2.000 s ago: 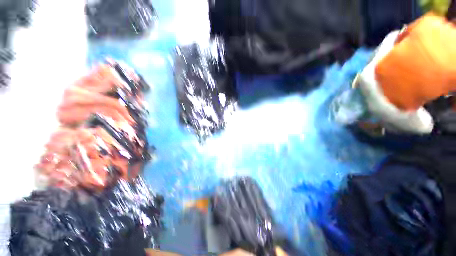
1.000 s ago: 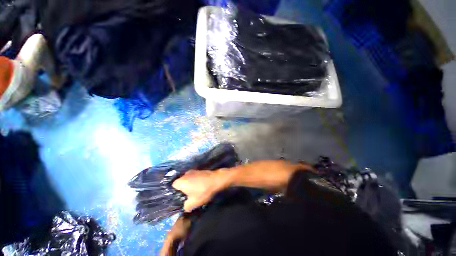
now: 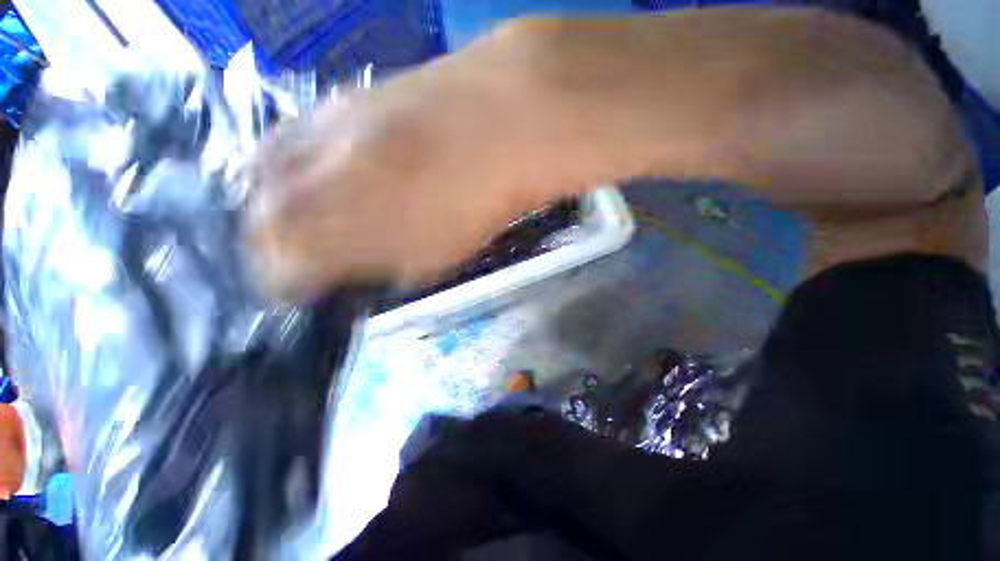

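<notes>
My right hand reaches in from the right, blurred, and grips a stack of bagged garments at the left of the view. The bundle is dark cloth under shiny clear film, streaked with glare and held close to the camera. Behind and below my forearm shows a corner of the white tub, with dark filmed garments inside. The bundle's edge and my hand overlap the tub in the view; I cannot tell whether they touch it. My left hand does not show.
Blue crates stand at the top left. More dark bagged garments lie at the lower middle, beside my black clothing. An orange and white shape is cut off at the left edge. The floor has a yellow line.
The bundle has been raised from low in front of me and now fills the left side. My right arm has extended across the view, and the tub is now mostly covered.
</notes>
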